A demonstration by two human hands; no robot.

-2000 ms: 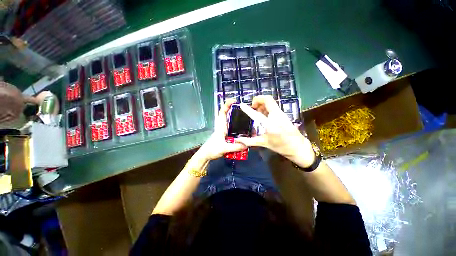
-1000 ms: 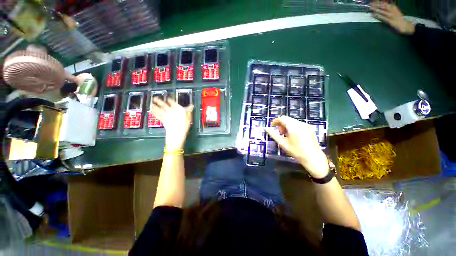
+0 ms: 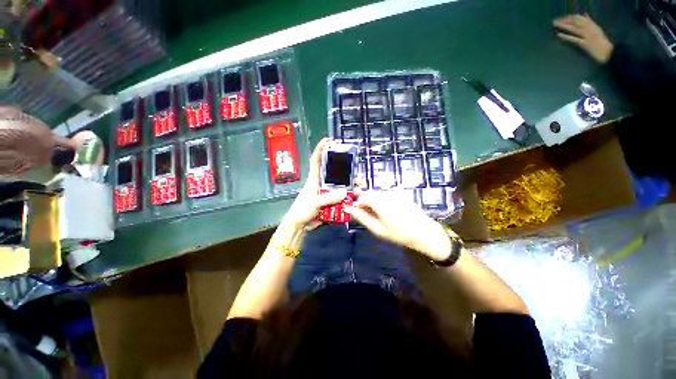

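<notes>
My left hand (image 3: 305,205) holds a red keypad phone (image 3: 339,178) upright, screen end away from me, over the near left corner of the lens tray (image 3: 335,111). My right hand (image 3: 385,219) has its fingertips at the phone's keypad; I cannot tell if it holds anything small. The lens tray has a grid of square pockets with dark-framed lenses. The phone tray (image 3: 243,164) at left holds two rows of red phones. One phone (image 3: 282,153) there lies back side up, beside an empty pocket.
A white-wrapped black-tipped tool (image 3: 499,112) and a metal fixture (image 3: 569,120) lie right. Another person's hand (image 3: 585,35) rests at far right. Yellow film tabs (image 3: 521,197) fill a box below. A pink fan (image 3: 28,146) and white carton (image 3: 84,209) stand left. Clear waste film (image 3: 545,277) lies lower right.
Since one second ago, my left hand has taken a phone from the near row and brought it in front of me. My right hand has moved from the lens tray to that phone. The view has shifted.
</notes>
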